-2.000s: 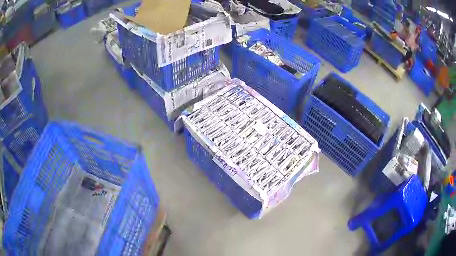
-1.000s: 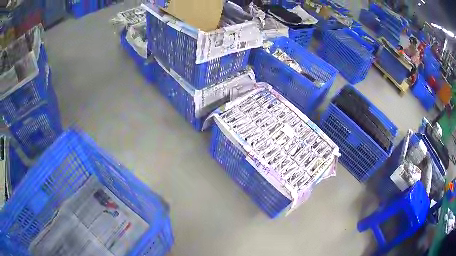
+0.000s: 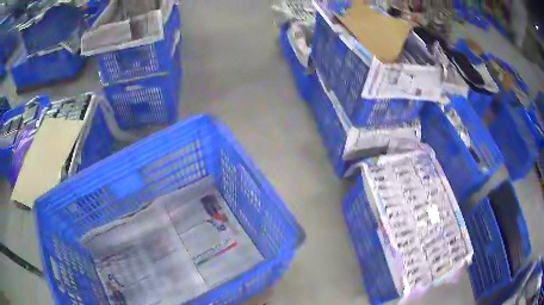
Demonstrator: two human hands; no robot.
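A large blue slotted crate (image 3: pixel 128 184) lies nearest in front of me, at the lower left and middle of the head view. Printed newspaper sheets (image 3: pixel 173 244) lie flat on its bottom, and no parts show on them. The crate's near side is cut off by the lower edge of the picture. Neither of my hands is in view, so whether one touches the crate cannot be told.
At right stands a crate of newspaper-wrapped rows (image 3: pixel 417 214). Behind it are stacked crates with tan cardboard (image 3: pixel 376 30). At left are stacked newspaper-lined crates (image 3: pixel 137 65) and a cardboard sheet (image 3: pixel 48 158) over another crate. Grey floor (image 3: pixel 238 77) runs between them.
The view has swung left. The near crate now shows more fully and nearer the middle, the wrapped-row crate has shifted right, and more crates show at left. The blue stool has left the view.
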